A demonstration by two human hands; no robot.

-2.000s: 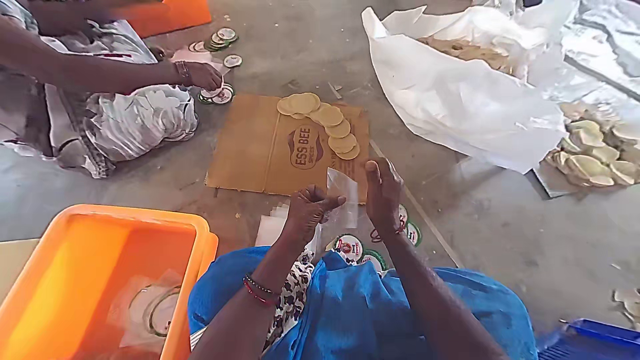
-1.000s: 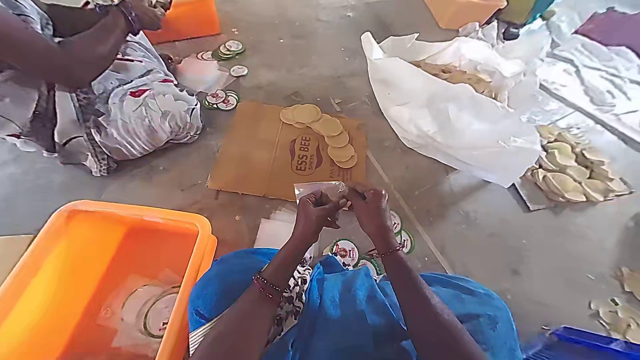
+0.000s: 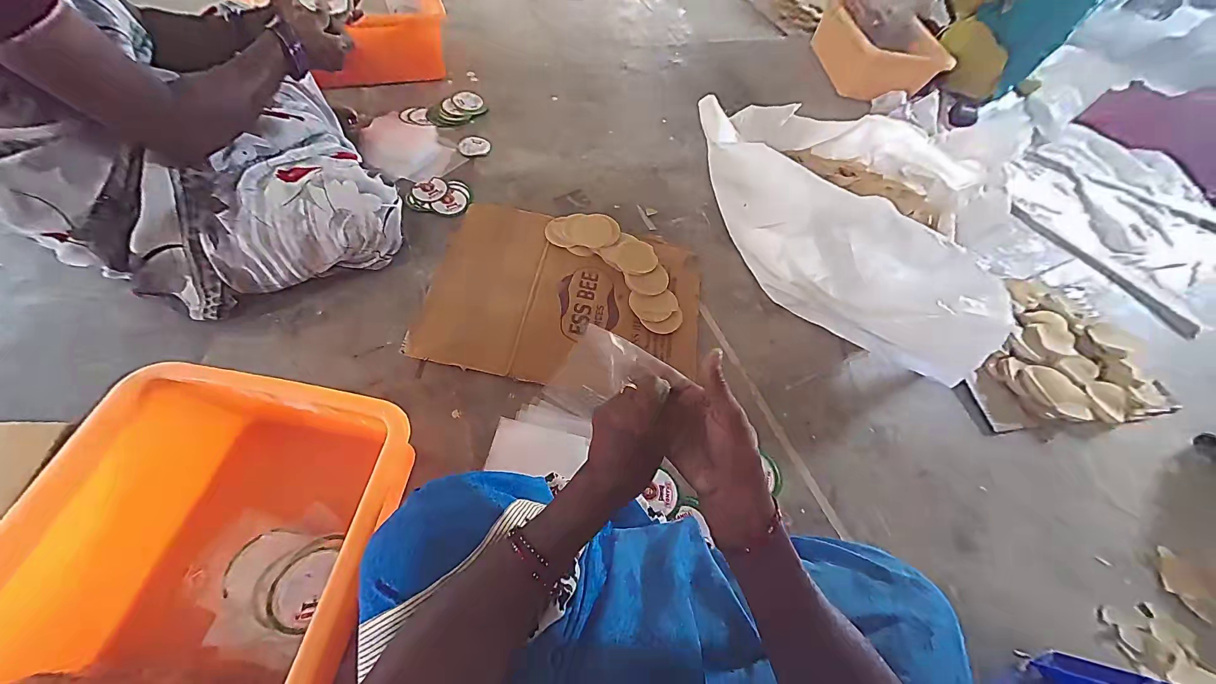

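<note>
My left hand [image 3: 627,427] grips a clear plastic bag [image 3: 594,366] near its edge, above my lap. Close against it, my right hand [image 3: 717,446] is raised with its fingers extended; whether it also holds the bag is hidden. Beyond them, thin round discs [image 3: 649,278] overlap in a curved row on a flattened cardboard sheet [image 3: 475,294]. A stack of clear plastic bags [image 3: 537,446] lies left of my hands. Round printed labels [image 3: 660,492] are partly hidden behind my wrists.
An orange tub [image 3: 394,427] at the left holds bagged round labels. Another person [image 3: 237,123] sits at the upper left beside labels and an orange container [image 3: 399,47]. To the right are a white plastic sack [image 3: 836,256] and a pile of pale discs [image 3: 1064,370].
The fingers of my right hand have gone from bent at the bag to extended beside it. The other person's hand, near the labels two seconds ago, is now up by the orange container.
</note>
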